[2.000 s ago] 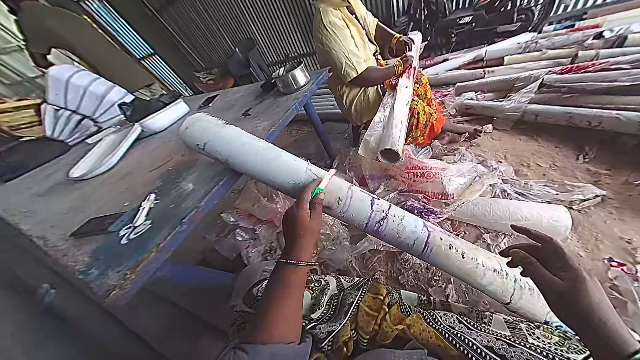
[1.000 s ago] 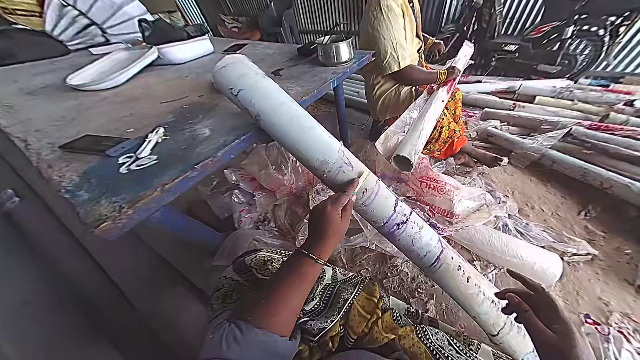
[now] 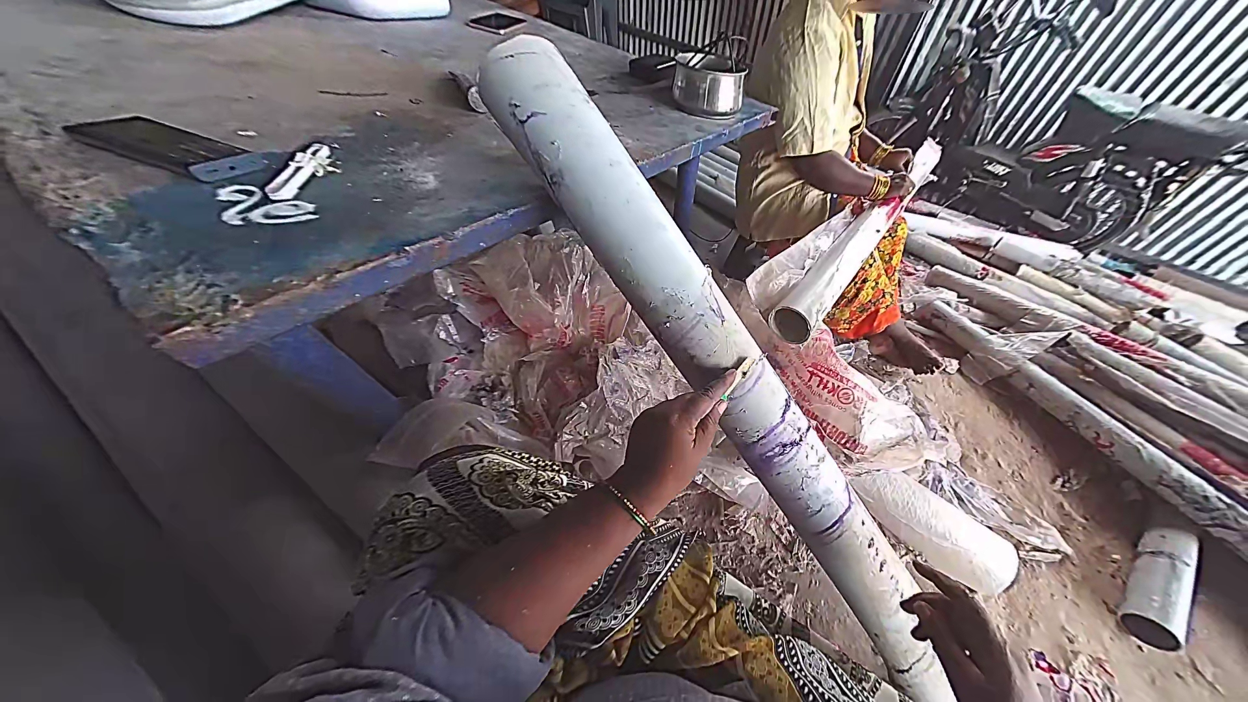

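A long grey-white pipe (image 3: 673, 283) with purple stains and scuffs runs diagonally from the edge of the table to the lower right. My left hand (image 3: 678, 429) is at its middle, thumb and forefinger closed on a small thin pale strip (image 3: 743, 375) that touches the pipe's surface; a bit of green shows at the fingertips. Beside the pipe's lower part is my right hand (image 3: 960, 624), fingers spread against its right side. Patterned black, white and yellow cloth covers my lap below.
The worn table (image 3: 390, 175) bears a phone, white cord and a steel pot (image 3: 710, 86). Crumpled plastic wrap (image 3: 585, 341) lies beneath the pipe. A co-worker (image 3: 809, 127) holds a wrapped tube (image 3: 848, 244). More tubes (image 3: 1092, 409) and a motorcycle (image 3: 1053, 166) are at right.
The pipe lies at a steeper slant than two seconds ago, its upper end farther right over the table. My left hand still holds the strip at the pipe. The view has shifted.
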